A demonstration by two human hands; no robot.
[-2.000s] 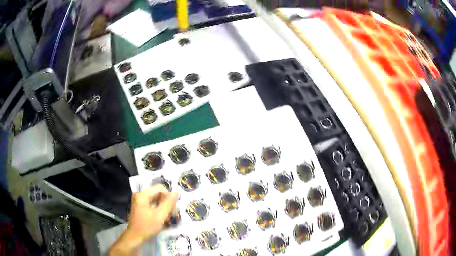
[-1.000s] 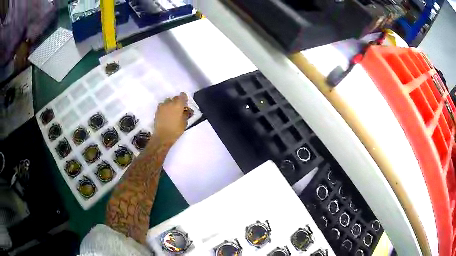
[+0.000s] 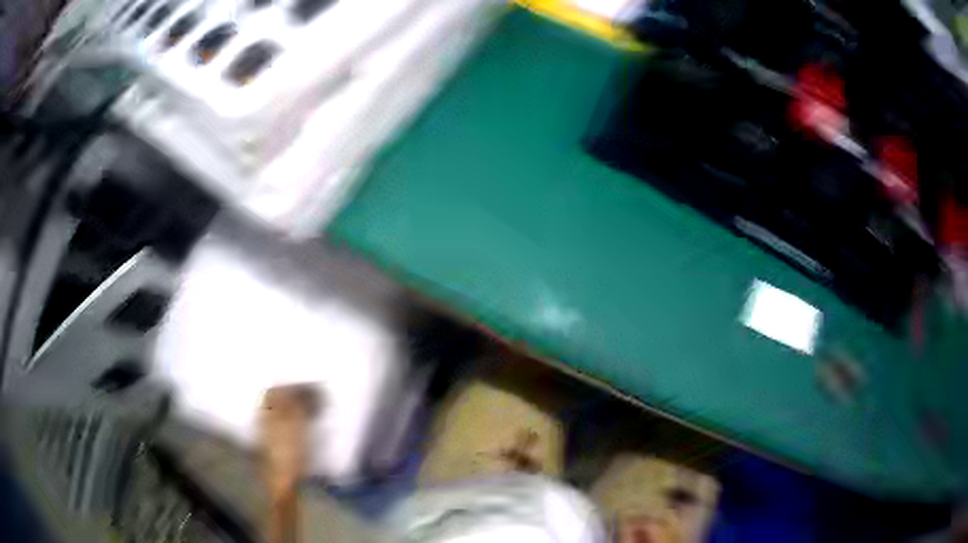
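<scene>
The picture is strongly blurred. My left hand (image 3: 287, 424) shows small at the lower left, over a white side surface (image 3: 276, 329) below the bench edge. A dark smudge lies at its fingers; I cannot tell whether it is a held unit. I cannot make out my right hand. White foam trays (image 3: 318, 138) lie at the upper left, with several round dark watch units (image 3: 252, 63) in their pockets.
The green mat (image 3: 499, 202) spans the middle. A black press fixture (image 3: 732, 138) with red handles (image 3: 817, 101) stands at the upper right. A white card (image 3: 782, 316) lies before it. A blurred brownish spot (image 3: 841, 373) is beside the card.
The view has swung from the trays to the mat, fixture and bench edge. My left hand has left the far foam tray and is now over the white side surface.
</scene>
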